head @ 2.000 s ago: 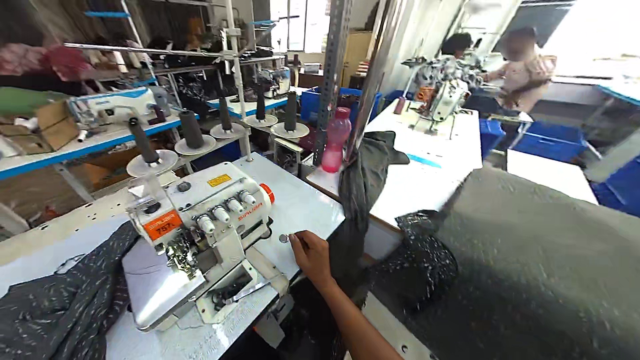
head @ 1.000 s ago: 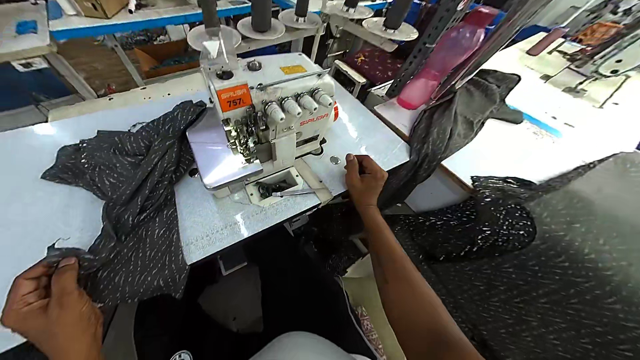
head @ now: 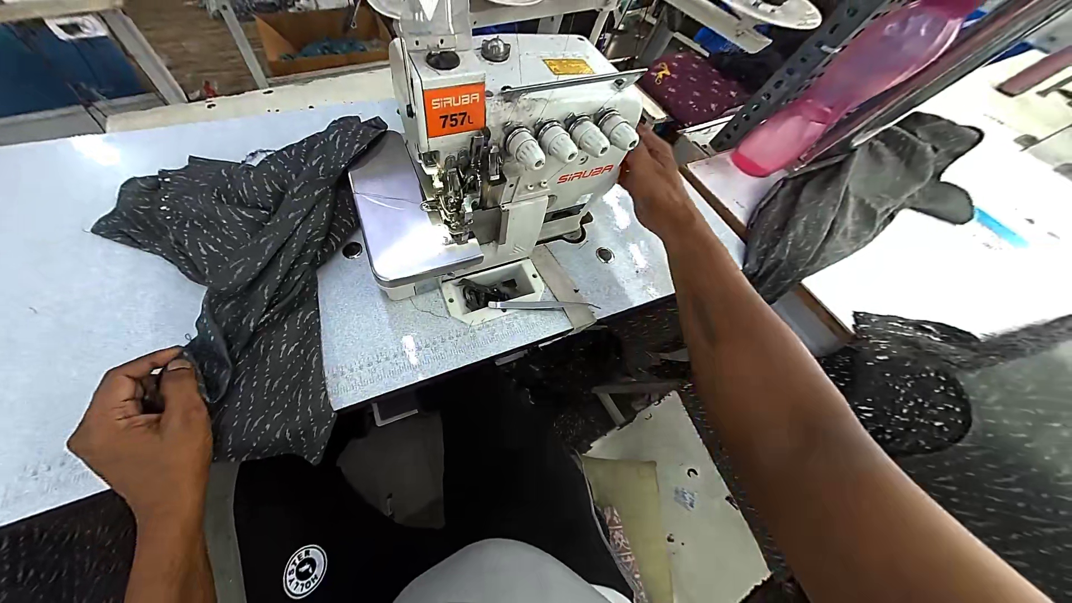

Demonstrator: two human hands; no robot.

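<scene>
My left hand [head: 155,419] pinches the edge of a dark grey, white-flecked fabric piece [head: 260,251], which lies bunched on the table left of the machine and hangs over its front edge. A white Siruba overlock sewing machine [head: 519,109] stands on the pale table [head: 402,352]. My right hand [head: 653,180] is at the machine's right end, its fingers partly hidden behind the housing, so what they touch cannot be told. Metal tweezers [head: 544,305] rest over the small opening at the front of the machine.
At the right, a pink plastic bottle [head: 837,92] leans by a perforated metal post [head: 796,71]. Grey cloth [head: 846,193] drapes over the neighbouring table's edge. More flecked fabric [head: 1005,427] lies at the lower right. A cardboard box [head: 322,38] is behind the table.
My right hand has moved from the tabletop right of the machine up to the machine's right end. My left hand, out of view in the oldest frame, keeps its pinch on the fabric.
</scene>
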